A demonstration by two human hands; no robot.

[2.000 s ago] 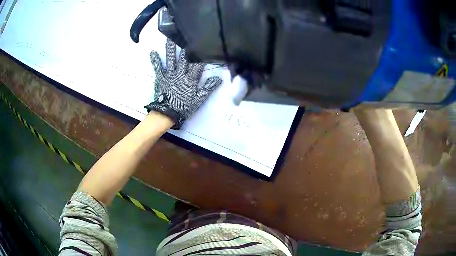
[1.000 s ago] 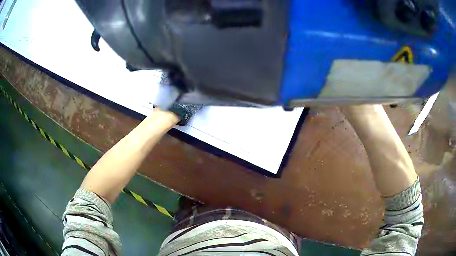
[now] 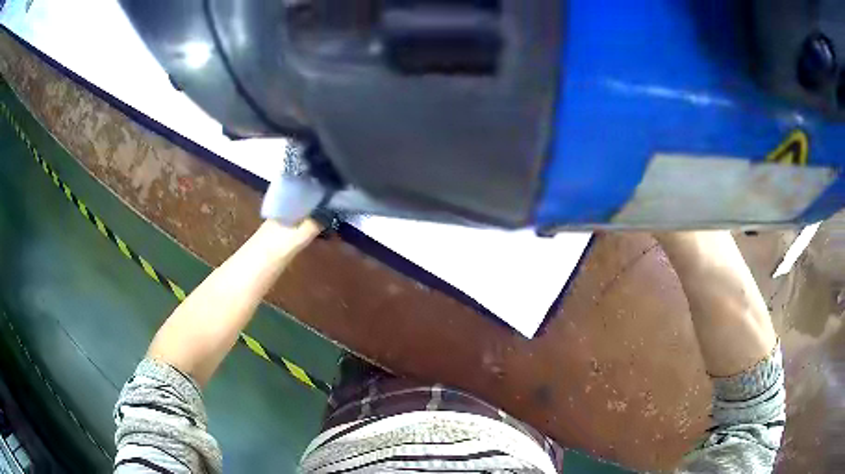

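The cloth cutting machine (image 3: 417, 111) fills the top of the head view, with a grey motor housing at the left and a blue body at the right. Its knife and base are not visible. White paper marker (image 3: 482, 268) lies on the dark fabric lay (image 3: 435, 281), whose edge shows as a thin band. My left hand (image 3: 318, 218) is mostly hidden by the machine; only the wrist and a bit of the glove's dark cuff show, over the lay's near edge. My right hand is hidden behind the blue body; only the bare forearm shows.
The reddish-brown table (image 3: 417, 324) runs along the lay's near side and to the right. A thin white strip (image 3: 797, 248) lies on it at the far right. Green floor with yellow-black tape (image 3: 167, 282) is at the lower left. My striped shirt is at the bottom.
The machine has moved left across the view, now covering my gloved left hand, which was open on the paper. In the last second, lay and table have shifted slightly in view.
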